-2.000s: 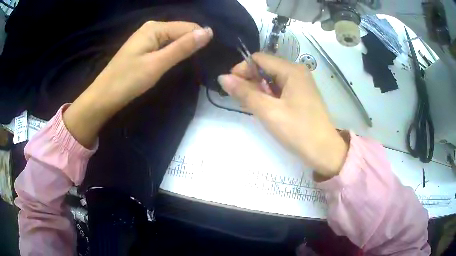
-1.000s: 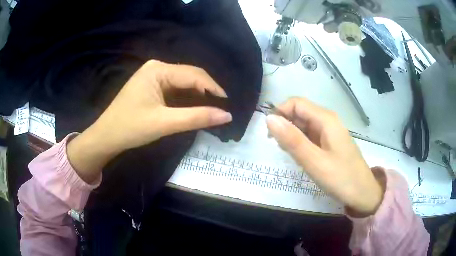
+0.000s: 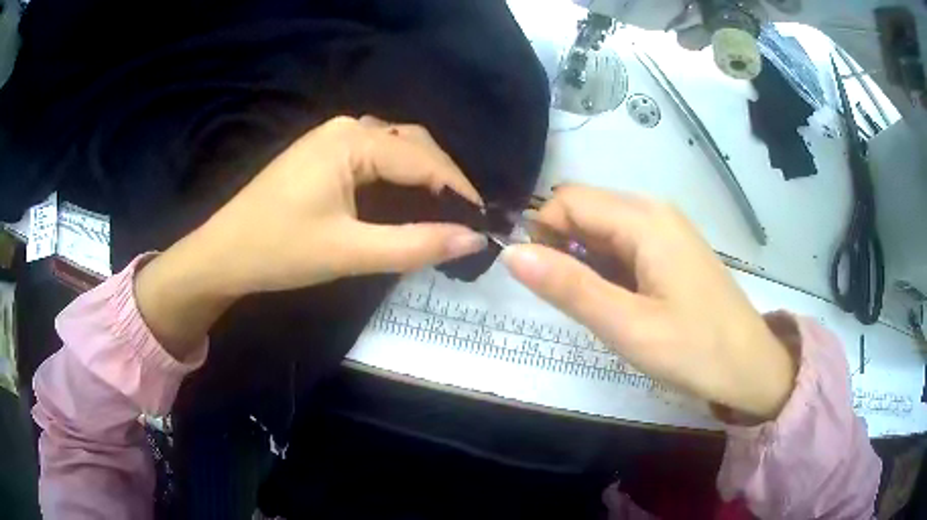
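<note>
The black garment (image 3: 254, 71) covers the left of the table and hangs over its front edge. My left hand (image 3: 335, 208) pinches an edge of the black cloth between thumb and forefinger near the centre. My right hand (image 3: 651, 279) holds a small pointed tool, seemingly thread snips (image 3: 518, 236), with its tip at the pinched cloth beside my left fingertips. The tool is mostly hidden by my fingers.
Tweezers (image 3: 706, 147) lie on the machine bed, right of the metal disc (image 3: 643, 110). Black fabric patches (image 3: 783, 127) and black-handled shears (image 3: 862, 244) lie farther right. The cream knob (image 3: 736, 51) is at the top. A printed ruler (image 3: 508, 340) runs along the front edge.
My left hand first moved down and took hold of the cloth edge. My right hand moved down and right, then back left, bringing the tool tip to the cloth.
</note>
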